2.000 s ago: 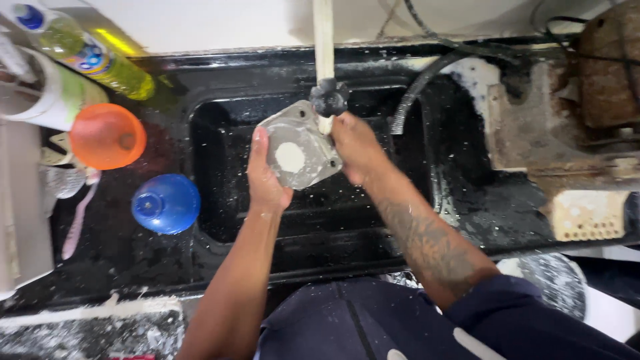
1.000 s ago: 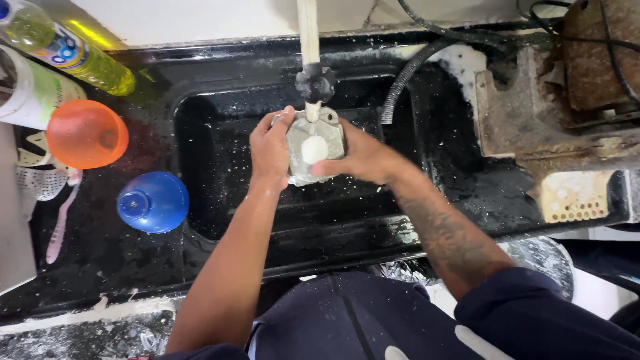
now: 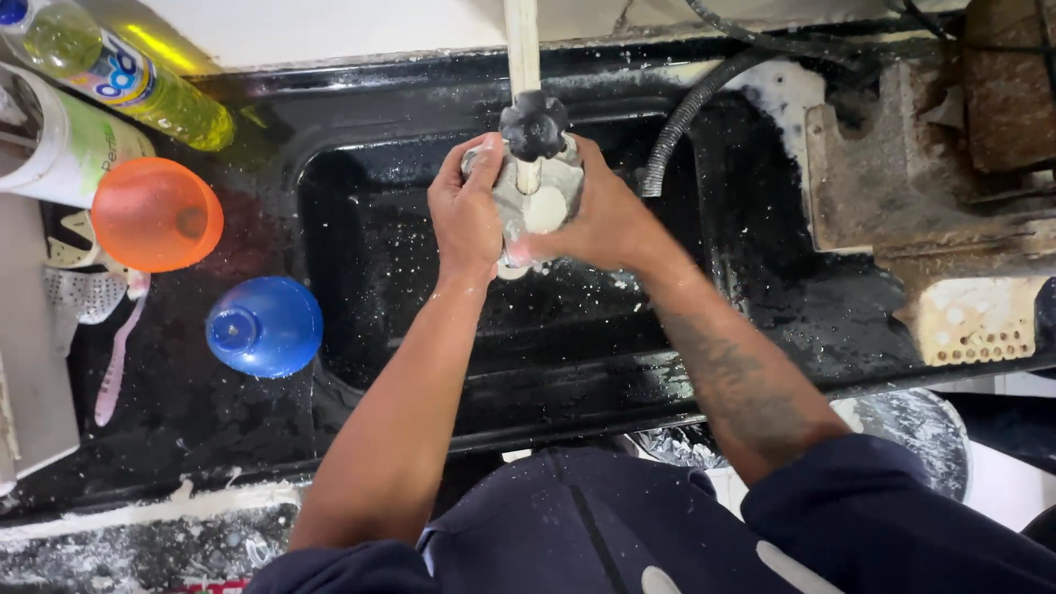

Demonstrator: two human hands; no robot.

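Observation:
Both hands hold a grey metal flask part (image 3: 513,216) with a round white patch (image 3: 545,209) under the spout of a tap (image 3: 534,124) with a black knob. My left hand (image 3: 469,210) grips its left side, thumb on top. My right hand (image 3: 606,214) holds the right side, its thumb lying across the lower edge by the white patch. The knob and spout hide the upper part of the piece. Below lies the black sink basin (image 3: 396,289), speckled with white bits.
An orange rubber bowl (image 3: 157,214), a blue rubber bowl (image 3: 264,327), a pink toothbrush (image 3: 120,363) and a bottle of yellow liquid (image 3: 124,78) stand or lie left of the basin. A grey corrugated hose (image 3: 685,115) hangs over its back right. A stained metal machine (image 3: 916,173) is at right.
The grey piece has gone from left of the tap to beneath its spout. My right hand has moved from beside the tap onto the piece's right side.

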